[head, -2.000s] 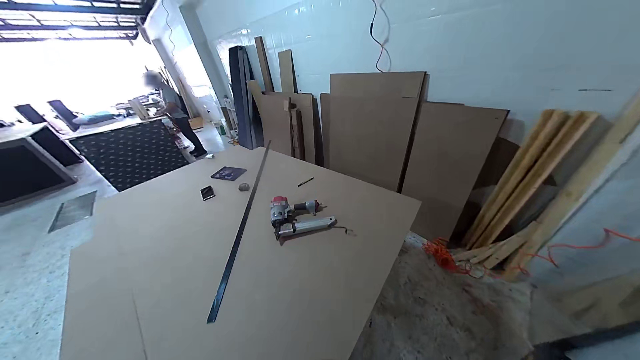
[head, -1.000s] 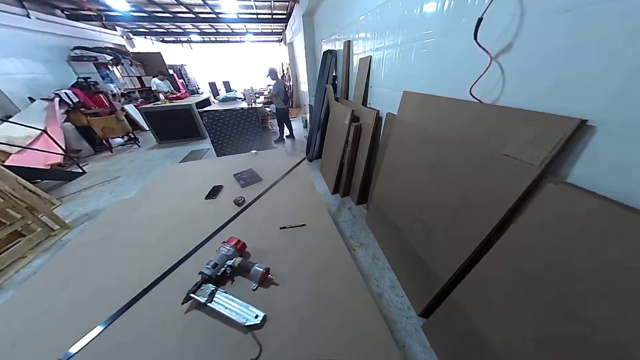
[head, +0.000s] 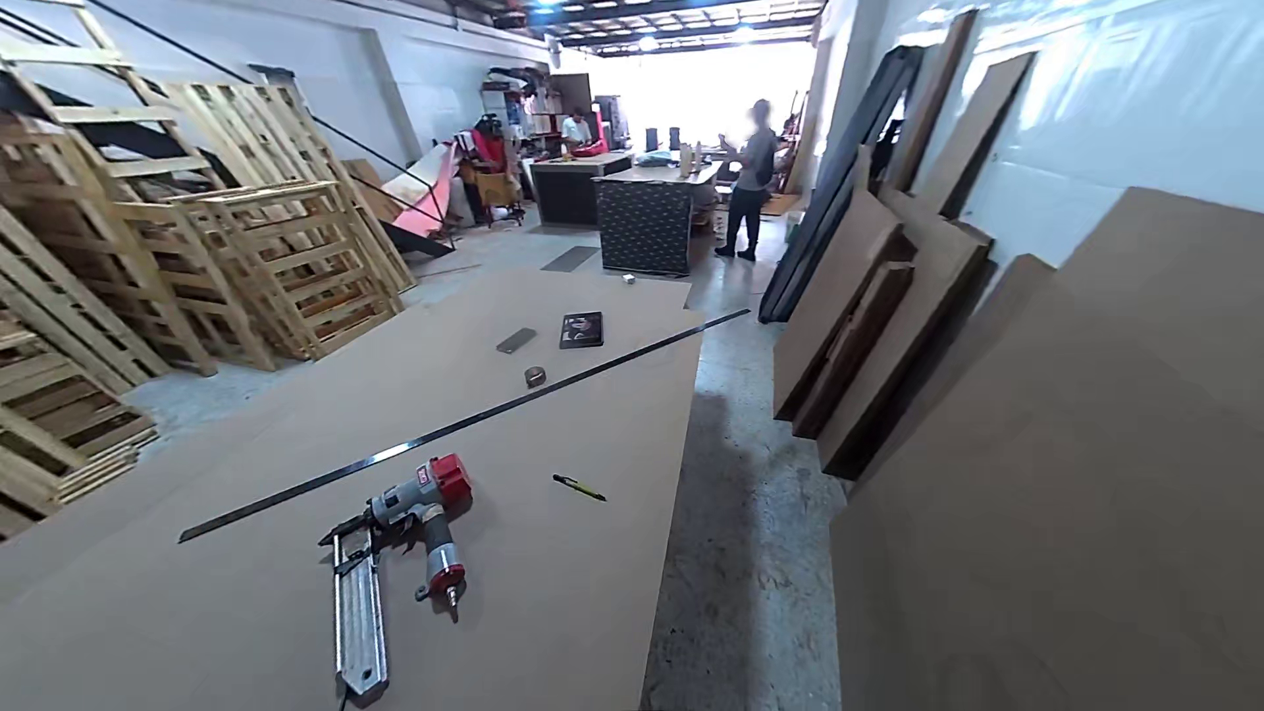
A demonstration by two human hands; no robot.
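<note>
Neither of my hands is in the head view. A red and grey pneumatic nailer or stapler (head: 400,533) lies on its side on a large brown board (head: 513,612), its long metal magazine pointing toward me. Behind it a long dark metal straightedge (head: 464,423) crosses the board diagonally. To the tool's right lies a yellow-green and black pen (head: 580,488). Beyond the straightedge are a small round object, perhaps a tape roll (head: 534,376), a grey phone (head: 516,341) and a dark flat box or booklet (head: 582,330). A small white object (head: 628,279) sits at the far end.
Brown sheets (head: 1066,474) and boards (head: 859,306) lean along the right wall, beside a strip of concrete floor (head: 741,553). Wooden frames (head: 296,257) stand at the left. Two people are farther back, one standing (head: 752,183) by a black patterned worktable (head: 644,225), one behind a table (head: 576,130).
The view has turned left and come nearer to the pneumatic tool. No object on the board has plainly moved. The standing person at the back now has a forearm raised.
</note>
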